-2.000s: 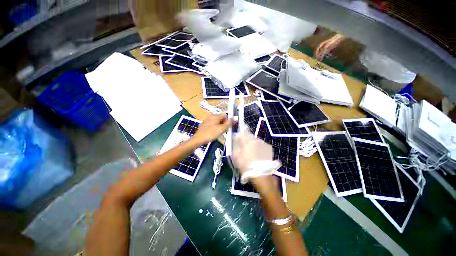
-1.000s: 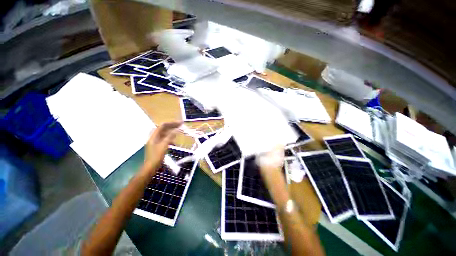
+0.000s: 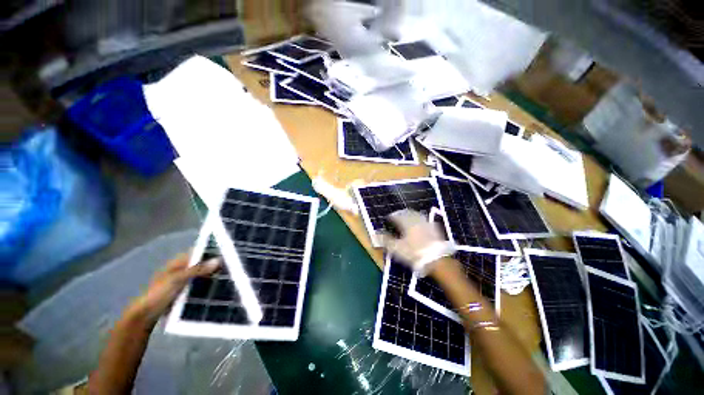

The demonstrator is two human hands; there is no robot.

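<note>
My left hand [image 3: 166, 287], bare, grips the left edge of a solar panel [image 3: 266, 270] with a white frame, at the left edge of the green bench. A white strip lies slantwise across the front of this panel. My right hand [image 3: 417, 241], in a whitish glove, is over another solar panel [image 3: 390, 199] on the brown cardboard; its fingers are blurred, so its grip cannot be told. More panels [image 3: 421, 328] lie under and below my right wrist.
White foam sheets [image 3: 224, 116] lie at the bench's left edge. White wrapped panels [image 3: 378, 108] are piled at the back, others [image 3: 629, 212] stacked at right. Loose panels [image 3: 556, 308] lie right. Blue bins [image 3: 123, 123] and a blue bag [image 3: 50, 208] are on the floor.
My left hand has moved left and taken hold of the panel. The large white item near my right hand is now away from it, and that hand is over a panel.
</note>
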